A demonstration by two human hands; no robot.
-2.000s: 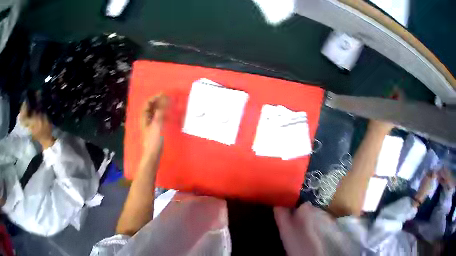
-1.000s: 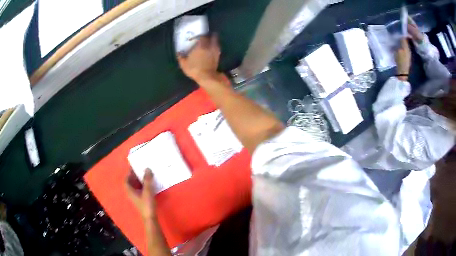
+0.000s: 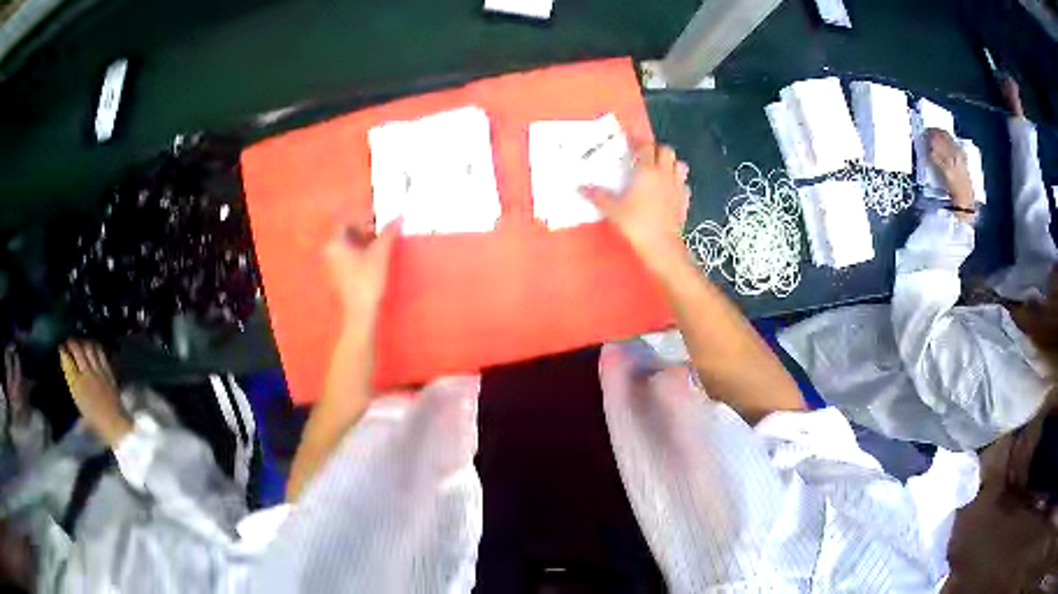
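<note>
Two piles of white leaflets lie on the red mat (image 3: 511,302). The left leaflet pile (image 3: 435,168) is slightly fanned with small dark marks. The right leaflet pile (image 3: 563,157) shows a dark bar near its top right. My left hand (image 3: 362,265) is at the left pile's lower left corner, thumb tip at its edge, fingers blurred and apart, nothing seen in it. My right hand (image 3: 652,203) is at the right pile's right side, thumb over the white leaflets and fingers beyond their edge; the contact is partly hidden and blurred.
Glossy black parts (image 3: 168,255) are heaped left of the mat. Rubber bands (image 3: 760,238) lie right of it, with white leaflet stacks (image 3: 821,128) beyond. A metal post (image 3: 714,41) stands behind the mat. Neighbours' hands (image 3: 95,383) show at left and right. White-topped items (image 3: 110,99) are on the belt.
My right hand has come back from a white-topped item on the belt to the right pile. My left hand has stayed by the left pile's corner. The view has turned.
</note>
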